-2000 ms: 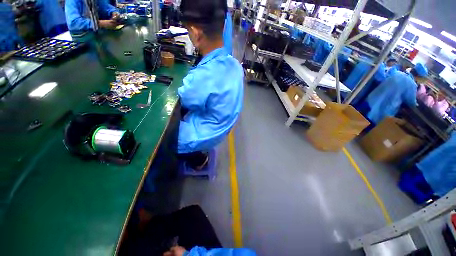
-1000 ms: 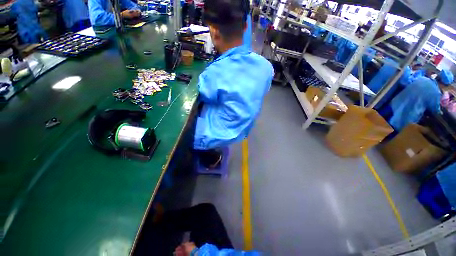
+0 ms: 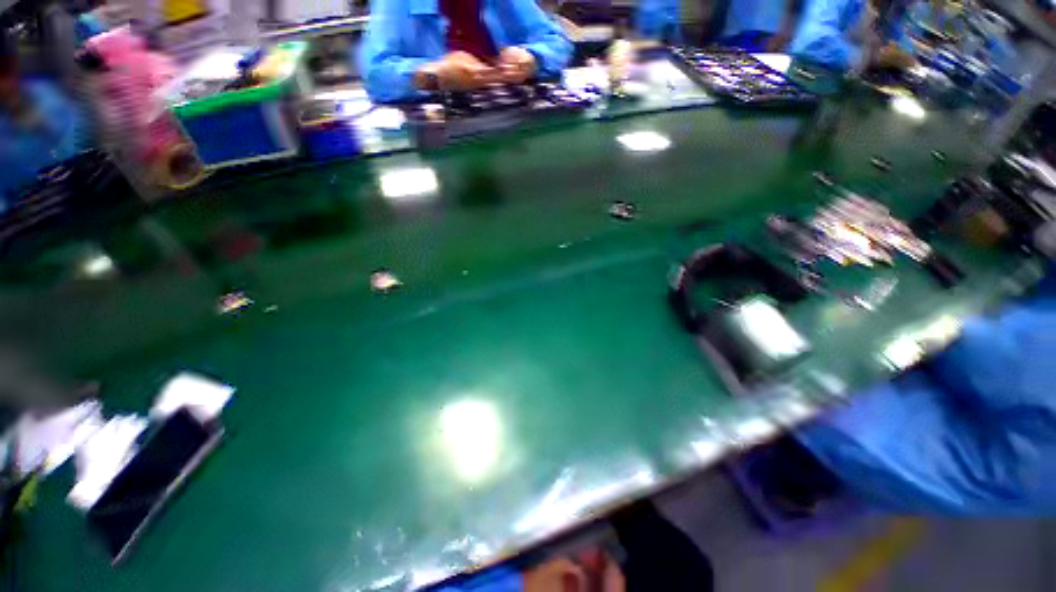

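My left hand (image 3: 558,575), with a blue sleeve to its left, shows at the bottom edge below the bench's front edge. It is cut off and blurred, so I cannot tell whether it holds anything. A reddish patch beside it may be part of my other hand, but I cannot make out my right hand. Nearest on the green bench (image 3: 336,382) are a black phone (image 3: 154,476) at the left, on white papers (image 3: 197,396), and a silver solder wire reel (image 3: 768,330) at the right. Small modules (image 3: 385,281) lie singly between them.
A black curved band (image 3: 724,260) lies behind the reel. A blurred pile of small parts (image 3: 857,231) is beyond it. A neighbour's blue smock (image 3: 973,416) is at the right. Across the bench are a person's hands (image 3: 475,72), a black tray (image 3: 741,75) and a blue-green bin (image 3: 241,121).
The view has swung left. The reel and pile now stand further right, and the phone, papers and single modules have come into view. The hand with its sleeve at the right has left the picture.
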